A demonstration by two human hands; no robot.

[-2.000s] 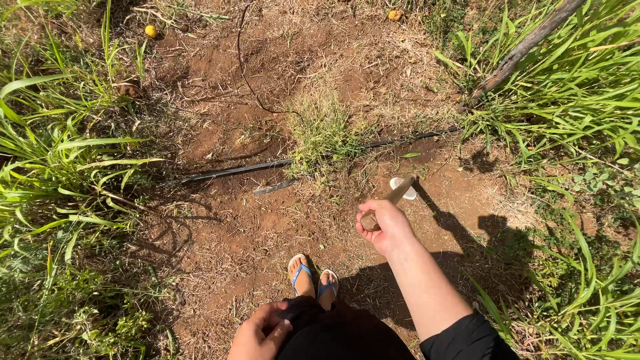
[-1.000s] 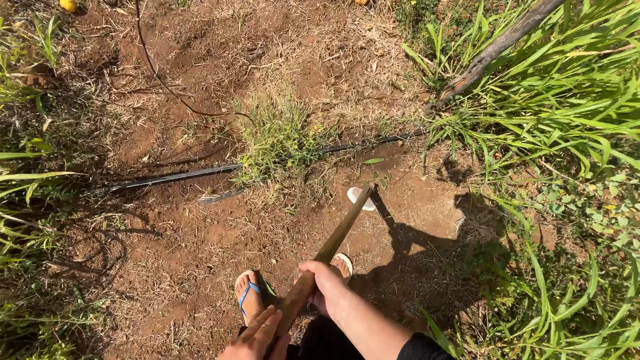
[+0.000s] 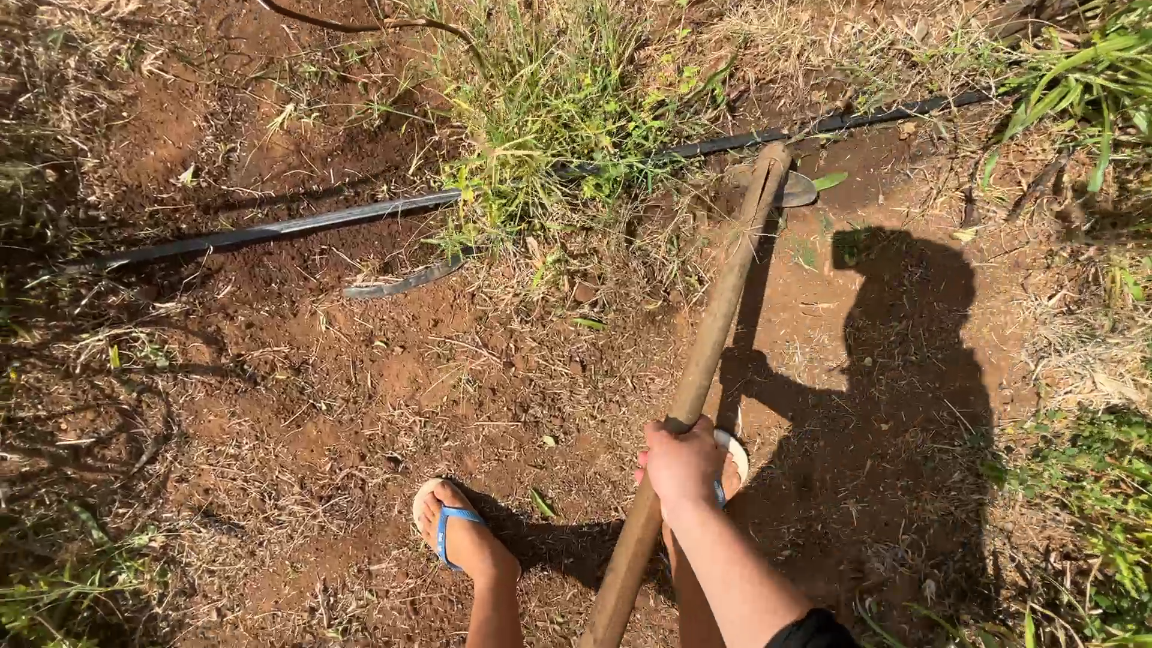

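My right hand [image 3: 682, 468] is closed around the wooden handle [image 3: 711, 346] of a hoe, its back turned up. The handle slants from the bottom edge up to the right. At its far end the hoe's metal blade [image 3: 796, 190] lies low by the soil, just below a black irrigation hose [image 3: 729, 142]. Left of the hoe head stands a grass clump [image 3: 549, 117], which hides part of the hose. My left hand is outside the view.
My feet, in blue-strapped flip-flops [image 3: 457, 517], stand on reddish soil. A short curved strip of dark hose [image 3: 405, 280] lies left of the clump. Dry grass and leafy weeds [image 3: 1111, 504] line the right side. A thin brown stem [image 3: 378, 24] arches at the top.
The hoe's handle now reaches farther out toward the black hose. My left hand was on the handle a second ago and has left the view. My feet have moved apart. The view is closer to the ground.
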